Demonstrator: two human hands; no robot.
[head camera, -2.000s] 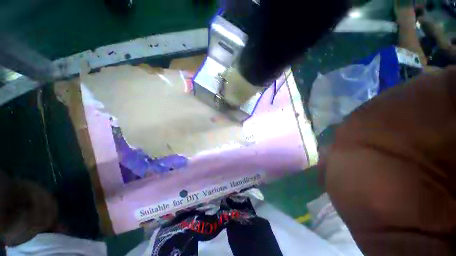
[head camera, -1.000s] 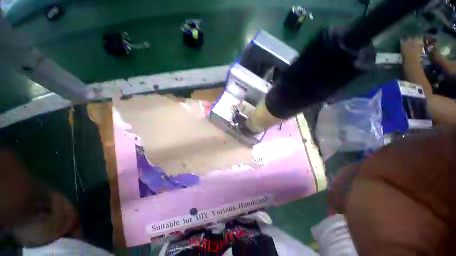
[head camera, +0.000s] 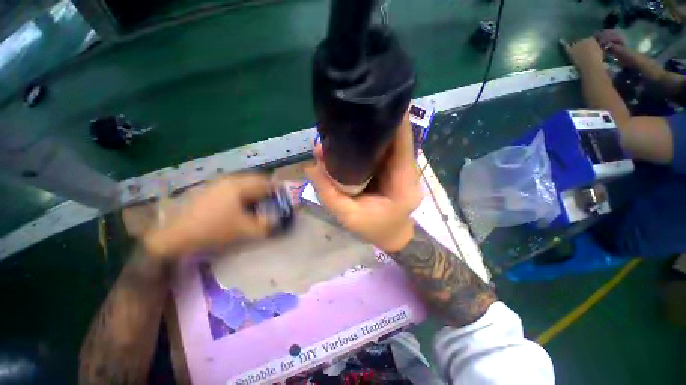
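Note:
My right hand (head camera: 380, 207) is wrapped around the lower end of the black electric screwdriver (head camera: 361, 98), which hangs upright in front of the screw feeder (head camera: 422, 120) and hides most of it. My left hand (head camera: 207, 218), blurred, holds a small round dark unit (head camera: 277, 209) between its fingers, above the torn part of the cardboard sheet (head camera: 301, 331). The driver's tip is hidden by my right hand. The unit and the driver are apart.
A green belt behind a pale rail (head camera: 263, 154) carries small dark units (head camera: 116, 131). At right stand a crumpled clear bag (head camera: 504, 188) and a second blue-white feeder (head camera: 594, 150). Another person's hands and arms (head camera: 594, 68) are at the upper right. A thin black cable (head camera: 490, 68) hangs behind.
Both hands have come in over the cardboard, the left with a unit. The driver has swung from a slant to upright, now in my right hand. The view has shifted.

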